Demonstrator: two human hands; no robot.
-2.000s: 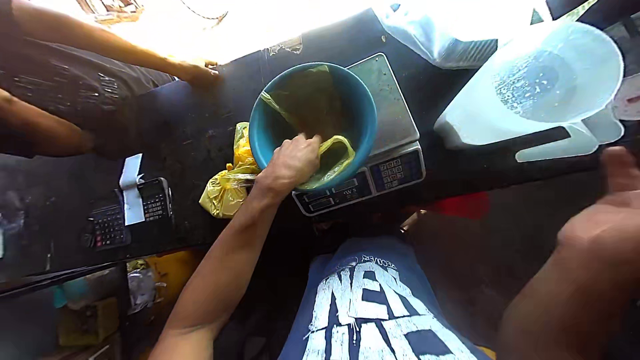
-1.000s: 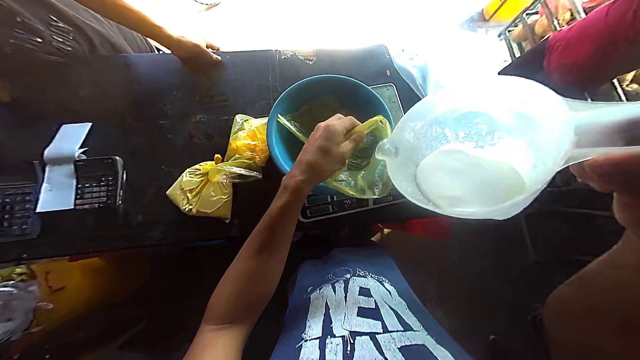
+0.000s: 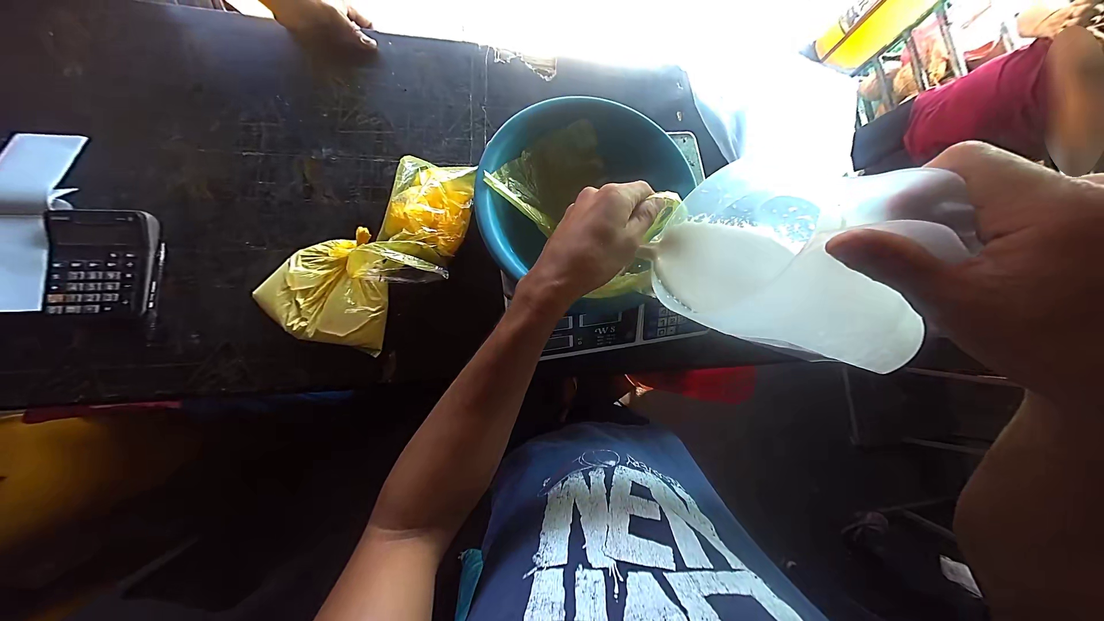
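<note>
My left hand [image 3: 599,228] grips the edge of a yellow plastic bag [image 3: 634,280] inside a blue plastic basin [image 3: 500,155]. The basin stands on a digital weighing scale [image 3: 604,332], whose keys show at the front. My right hand [image 3: 992,250] is shut on the handle of a translucent plastic pitcher [image 3: 828,302]. The pitcher is tipped toward the basin, with white liquid in it. Its spout meets the bag's mouth beside my left fingers; whether liquid flows is hidden. Left of the basin lie a tied yellow bag [image 3: 332,297] and a clear bag with yellow contents [image 3: 431,207].
At the left of the dark table [image 3: 233,147] lies a calculator [image 3: 99,263] beside white paper [image 3: 30,172]. Another person's hand [image 3: 332,21] rests at the far edge. A person's red-clothed part [image 3: 979,95] shows at upper right. A red item [image 3: 707,382] is below the table's edge.
My right hand, empty two seconds ago, now holds the pitcher, which stood on the table at the right then. The pitcher is now tipped at the bag. My left hand stays at the bag.
</note>
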